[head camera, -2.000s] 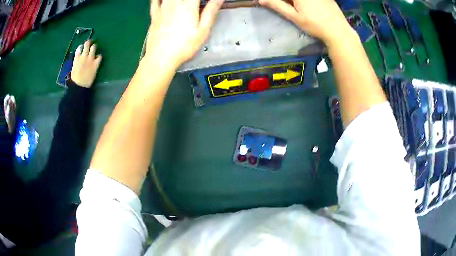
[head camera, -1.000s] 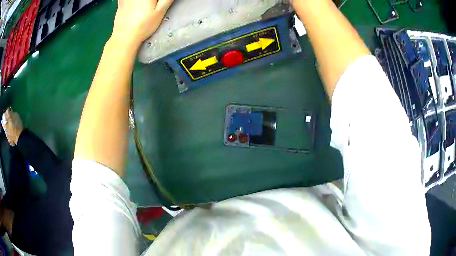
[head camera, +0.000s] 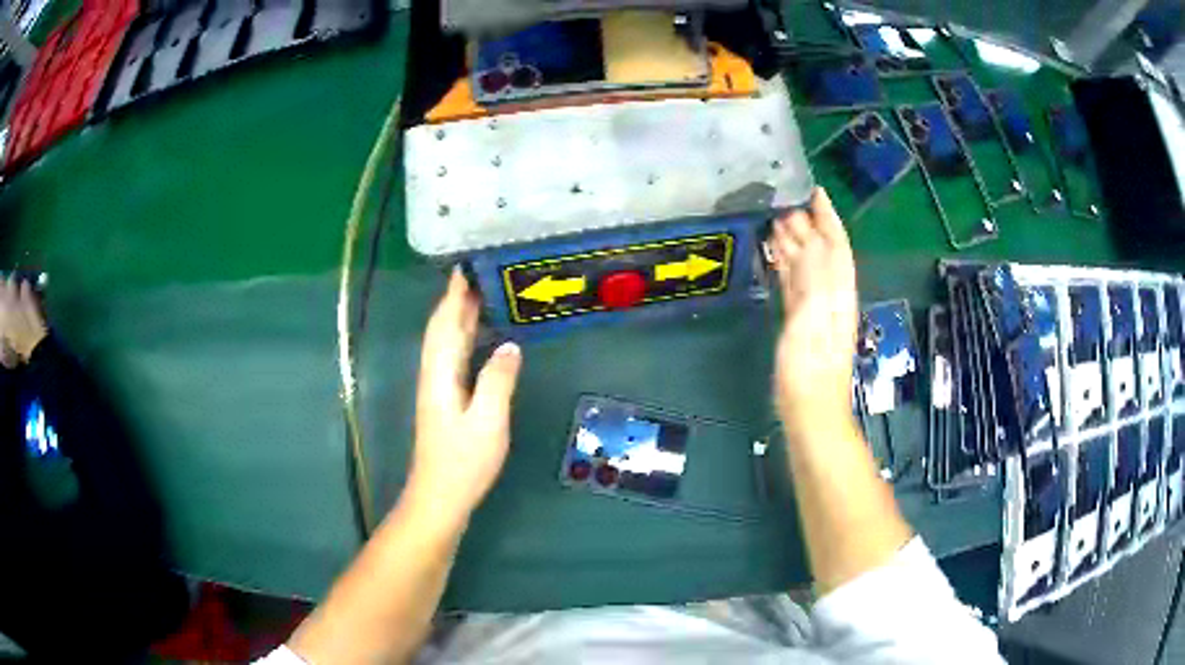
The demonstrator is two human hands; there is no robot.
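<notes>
A phone frame with a blue-filmed end and round camera rings (head camera: 504, 65) lies in the orange and tan nest (head camera: 736, 78) under the press head. The silver base plate (head camera: 598, 163) is in front of it. Below is the blue press front with a red button (head camera: 621, 288) between yellow arrows. My left hand (head camera: 465, 405) is at the left end of this front, thumb apart, holding nothing. My right hand (head camera: 815, 305) is at its right end, fingertips against or beside it, holding nothing visible. A lone phone frame (head camera: 629, 452) lies flat on the green mat between my forearms.
Waiting phone frames (head camera: 938, 137) lie at the upper right. A phone frame (head camera: 889, 357) and a stack of dark frames lie right of my right hand, beside a white blister tray (head camera: 1089, 435). Red tray (head camera: 65, 78) and black trays (head camera: 215, 52) are upper left. A yellowish hose (head camera: 347, 305) runs left of the press. Another worker's dark sleeve (head camera: 91, 455) is at left.
My hands have come back from the upper edge of the picture to the two ends of the press front. The view has shifted, so the nest and its phone frame now show.
</notes>
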